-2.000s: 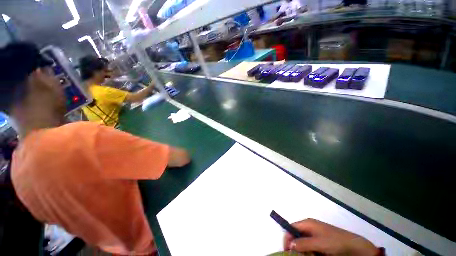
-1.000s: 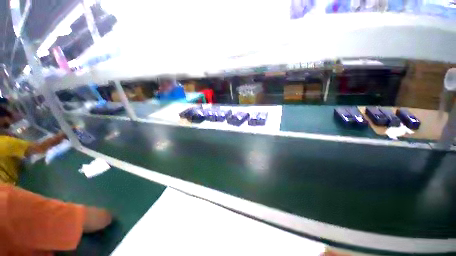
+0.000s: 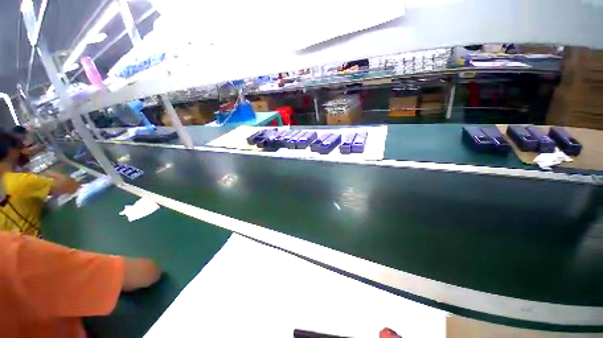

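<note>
The white work sheet [image 3: 264,297] lies on the green bench in front of me. A black pen-like tool [image 3: 322,334] shows at the bottom edge, partly cut off. Just right of it, only a fingertip of my right hand [image 3: 389,333] shows. The rest of that hand is below the picture, so its grip cannot be seen. My left hand is not in view.
Beyond the sheet runs the dark green conveyor belt [image 3: 370,211] with a pale edge rail. Several dark finished units [image 3: 326,142] stand beyond it. A person's orange sleeve [image 3: 73,277] and forearm are at left, near crumpled white tissue [image 3: 140,208]. A white shelf [image 3: 423,33] hangs overhead.
The view has swung to the right since the oldest frame. My right hand and the tool, fully visible then, are now mostly below the picture. The tool has come back into view since one second ago.
</note>
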